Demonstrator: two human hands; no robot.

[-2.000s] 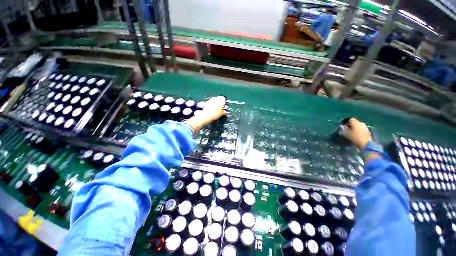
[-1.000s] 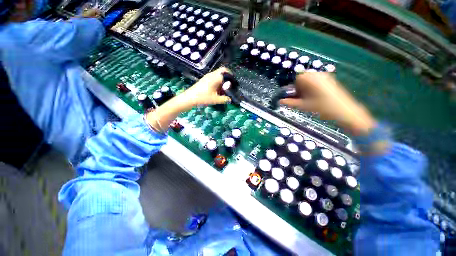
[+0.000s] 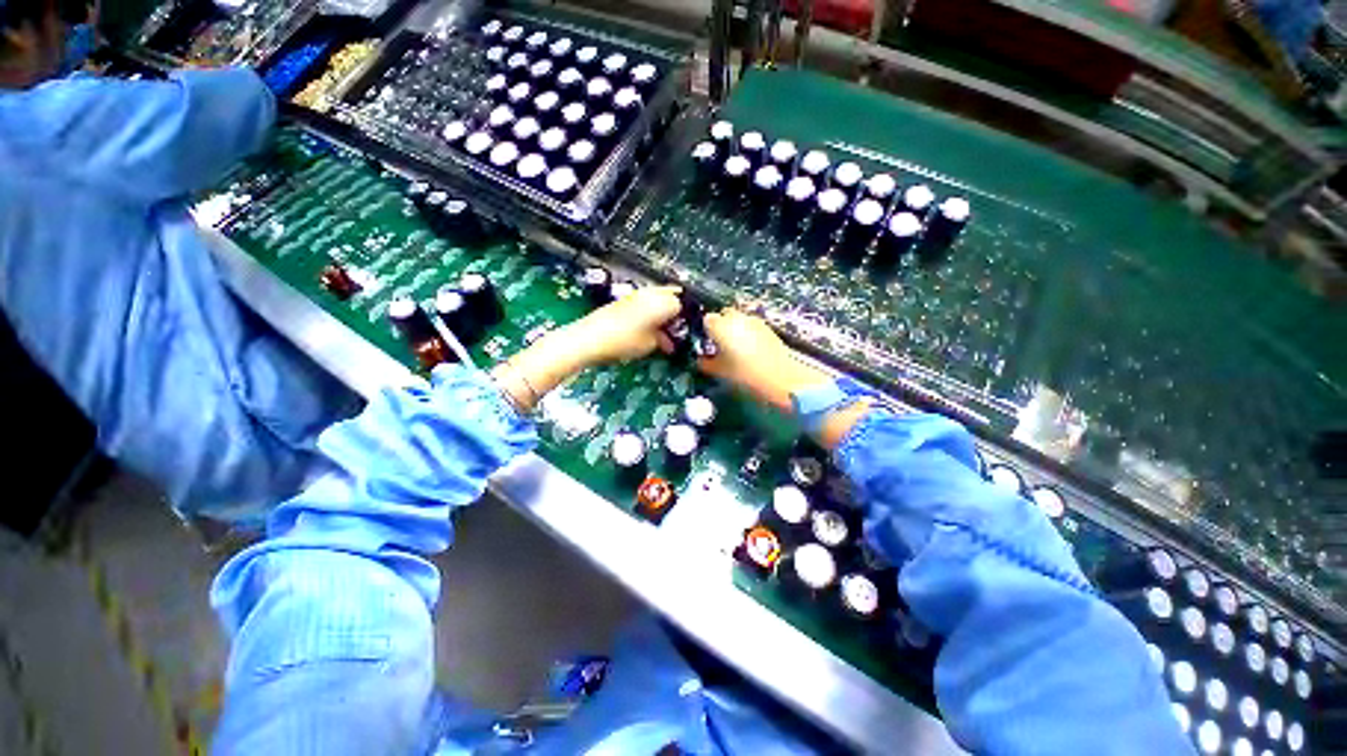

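Observation:
My left hand (image 3: 638, 324) and my right hand (image 3: 745, 356) meet over the back part of a green circuit board (image 3: 598, 396). Black capacitors (image 3: 687, 328) are between my fingers, partly hidden; I cannot tell how many. On this board a few white-topped capacitors (image 3: 681, 440) stand near the middle, beside an orange-copper coil (image 3: 655, 495). More capacitors (image 3: 814, 564) stand in a group to the right, partly under my right sleeve. Behind the boards a clear capacitor tray (image 3: 946, 318) holds two rows of capacitors (image 3: 869, 211) at its back left.
A dark-edged capacitor tray (image 3: 588, 207) is at the upper left, near small bins with blue (image 3: 297, 64) and yellowish (image 3: 338, 74) contents. A neighbouring worker's blue sleeve (image 3: 133, 133) reaches in at the left. The silver conveyor rail (image 3: 621, 550) runs along the near edge.
The view has swung left since the first frame. My right hand has moved from the tray down to beside my left hand over the board. My left hand has shifted slightly toward the wearer.

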